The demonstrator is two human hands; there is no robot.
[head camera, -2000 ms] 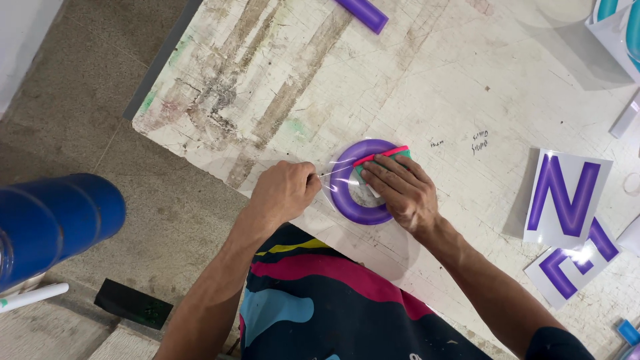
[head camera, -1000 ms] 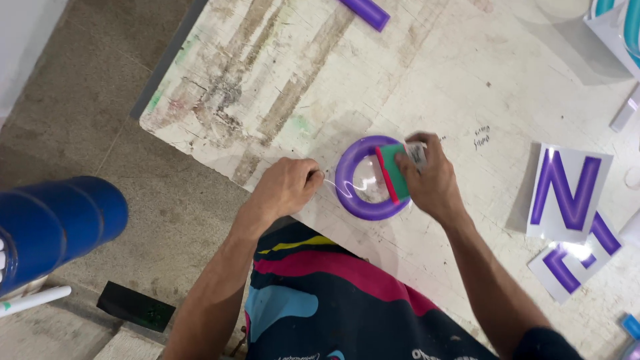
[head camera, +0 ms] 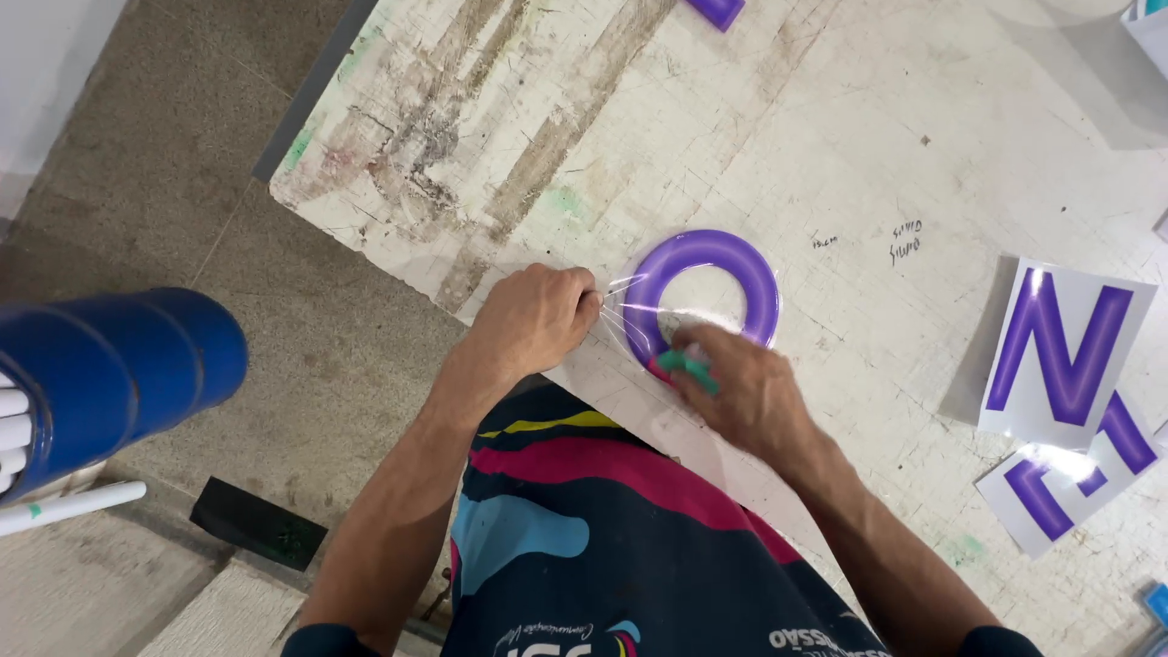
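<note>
A purple ring-shaped piece, like a letter O [head camera: 703, 246], lies on the scuffed white worktable [head camera: 821, 164] near its edge. Clear glossy film [head camera: 625, 310] stretches in creases from the ring to my left hand [head camera: 543, 319], whose fingers pinch it just left of the ring. Over the ring's lower part is my right hand [head camera: 744, 383], blurred, holding a green squeegee with a pink-red edge [head camera: 692, 370]. That edge touches or is very near the ring's lower left; the blur hides the exact contact.
Printed sheets with a purple N [head camera: 1068, 347] and another purple letter [head camera: 1045, 497] overlap at the right. A purple strip [head camera: 719, 11] is at the top. Left of the table, a blue drum [head camera: 137, 365] holds white rolls [head camera: 14, 429]; a black block [head camera: 258, 523] lies below it.
My right hand has moved with the squeegee from the ring's right side to its lower left. My left hand stays left of the ring, pinching the film.
</note>
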